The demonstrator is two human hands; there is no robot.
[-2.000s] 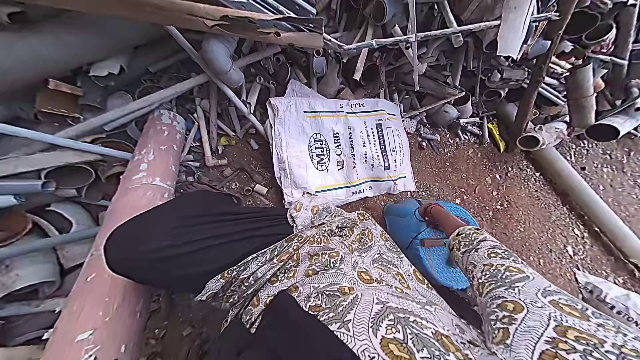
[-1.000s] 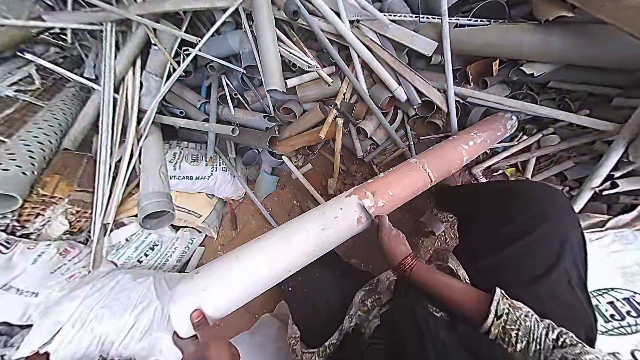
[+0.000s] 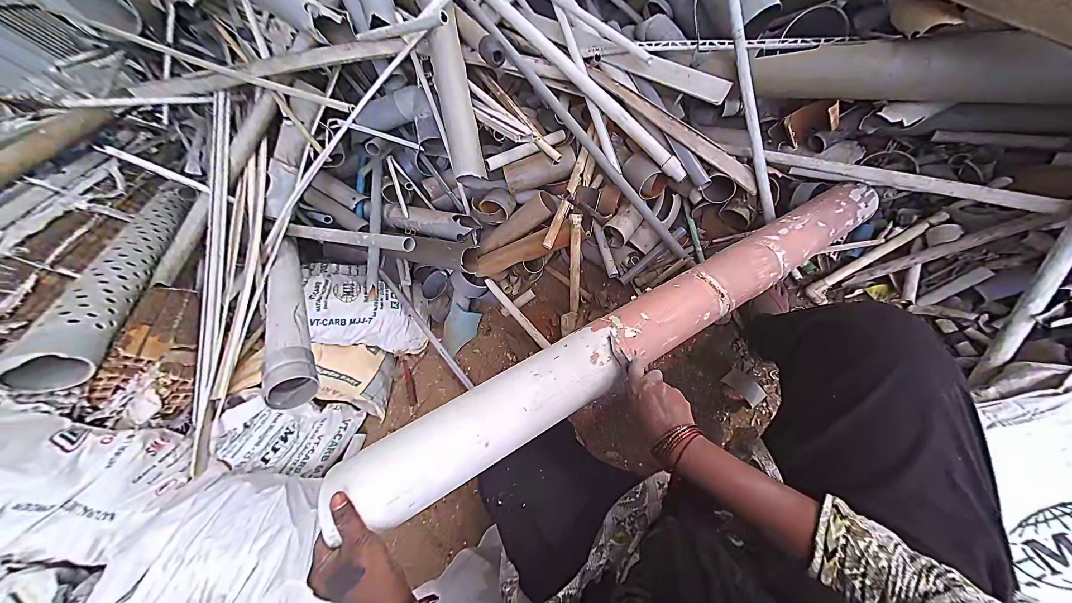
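Observation:
A long plastic pipe (image 3: pixel 469 431) lies slanted across my lap in the head view, its lower-left part white and its upper-right part covered in flaking pinkish-red paint. My left hand (image 3: pixel 356 557) grips the pipe's lower-left end, thumb on top. Near the pipe's middle, my right hand (image 3: pixel 659 402) is closed on a small scraping blade (image 3: pixel 617 347), whose tip touches the edge between paint and white surface. The blade's handle is hidden in the fingers. Bangles ring the right wrist.
A dense heap of scrap pipes (image 3: pixel 456 92) and strips fills the area beyond. A perforated pipe (image 3: pixel 100 285) lies at the left. Printed white sacks (image 3: pixel 92 486) lie at the lower left, another sack (image 3: pixel 1034 477) at the right. My dark-clothed knee (image 3: pixel 871 402) is beneath the painted end.
The view has swung widely since the first frame, which shows neither hand. Between one second ago and now, both hands stay at about the same places on the pipe.

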